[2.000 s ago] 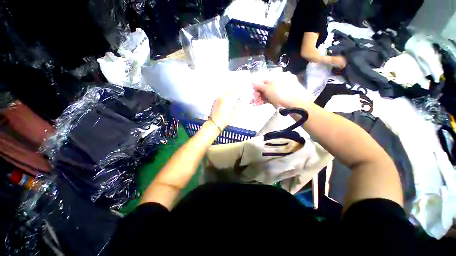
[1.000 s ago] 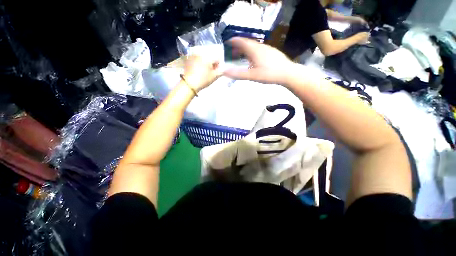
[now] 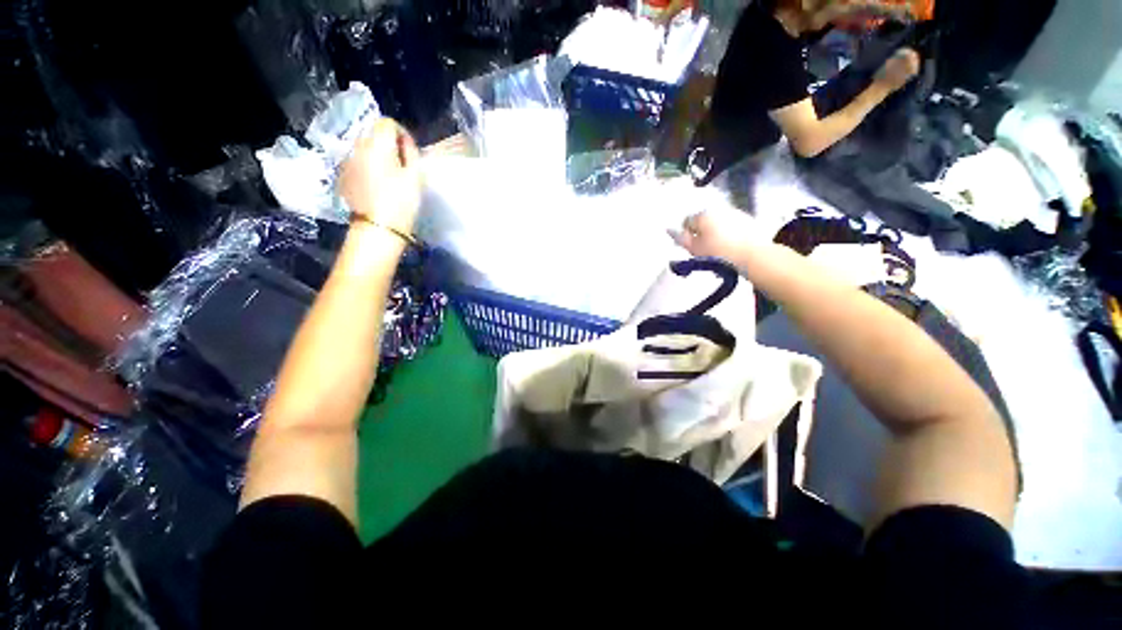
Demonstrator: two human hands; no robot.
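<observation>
A bright white stack of polybags (image 3: 554,246) lies on a blue basket (image 3: 529,325) in front of me. My left hand (image 3: 381,185) is closed in a fist at the stack's far left edge. My right hand (image 3: 716,234) is at its right edge, fingers curled together. Glare hides whether either hand holds film. A beige garment (image 3: 578,394) hangs close to my body, with two black hangers (image 3: 687,322) at its collar.
Dark bagged garments (image 3: 246,320) are heaped at left, beside reddish-brown garments (image 3: 68,320). A crumpled white bag (image 3: 302,172) lies beyond. Dark garments (image 3: 911,160) and a white table (image 3: 1058,431) are at right. Another person (image 3: 763,92) works at the far side. Green floor (image 3: 425,431) shows below.
My hands came together over the far side of the stack, then spread apart. My left hand moved left; my right hand moved back right and nearer. The other person's arm moved up and away.
</observation>
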